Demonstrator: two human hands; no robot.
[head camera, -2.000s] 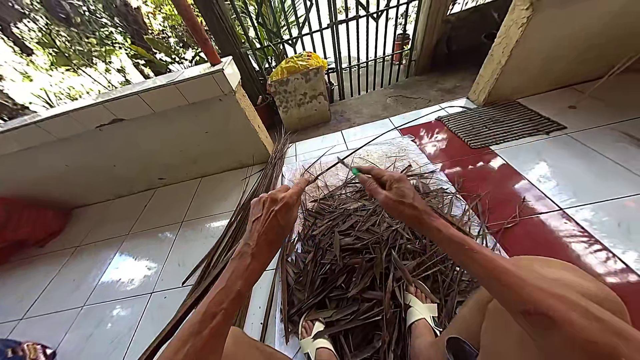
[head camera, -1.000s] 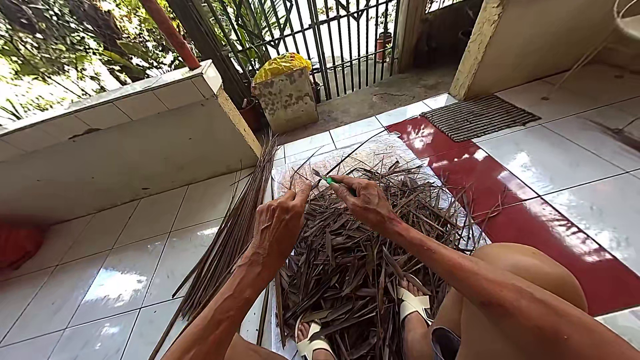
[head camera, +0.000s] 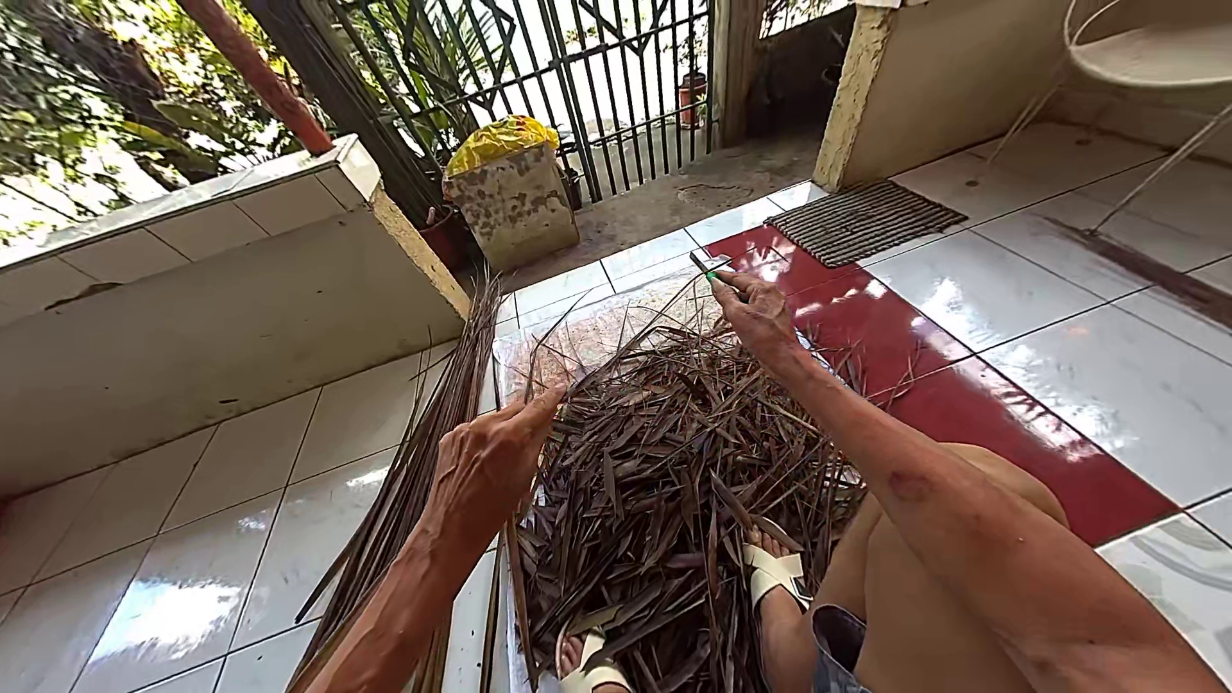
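My left hand (head camera: 500, 443) is closed on a thin dark leaf strip (head camera: 630, 337) at the near edge of a pale mat. My right hand (head camera: 756, 308) grips a small knife with a green handle (head camera: 711, 276), its blade pointing up and left, beyond the heap. Between and below the hands lies a large pile of dry brown leaf strips (head camera: 654, 481), spread around my sandalled feet. A bundle of long thin brown midribs (head camera: 423, 481) lies along the left of the mat, partly behind my left forearm.
A low wall (head camera: 231, 327) stands at left. Ahead are a square concrete planter (head camera: 515, 207) with a yellow plastic bag (head camera: 500, 142) on it and a metal gate (head camera: 616, 87). A ribbed doormat (head camera: 866, 221) lies on the tiles at right, near a white chair (head camera: 1155, 58).
My hands, close together one second ago, are now wide apart. The right hand with the knife has moved away from the left, up and to the right.
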